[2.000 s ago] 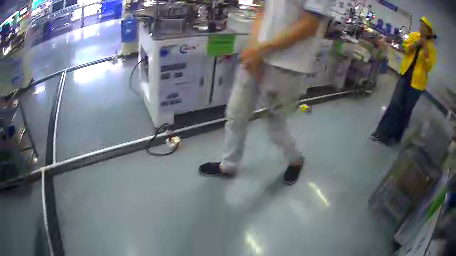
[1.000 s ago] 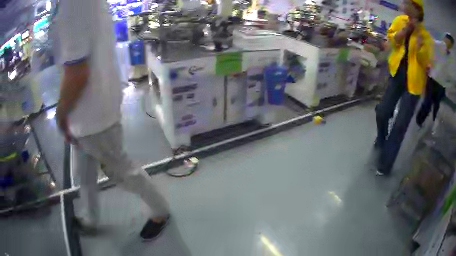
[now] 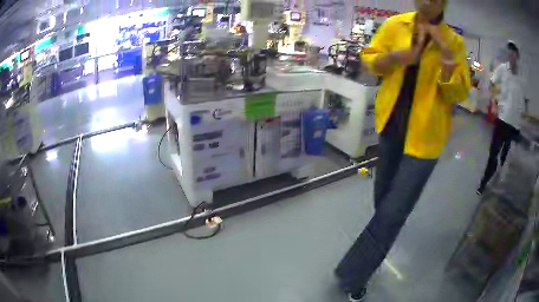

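Note:
Neither my left hand nor my right hand is in the picture. Nearest in front of me, to the right, a person in a yellow jacket (image 3: 393, 112) and dark trousers stands mid-stride with both hands raised at the chest. Ahead is a white machine bench (image 3: 230, 144) with a green label (image 3: 260, 106) on its front and small mechanisms crowded on its metal top. A blue bin (image 3: 315, 131) is at the cabinet front. A black cable loop (image 3: 201, 236) with a whitish end lies on the floor by the trunking.
Dark floor trunking (image 3: 148, 230) with a silver edge crosses the floor, and another strip (image 3: 74, 189) joins it at left. A rack (image 3: 26, 218) is at the left edge. A blurred trolley or rack (image 3: 490, 230) is at right. Another person in white (image 3: 507, 97) is farther back.
The person in white who walked past has left the view to the left. The person in yellow has come nearer. Another person in white shows more fully behind. The view has shifted.

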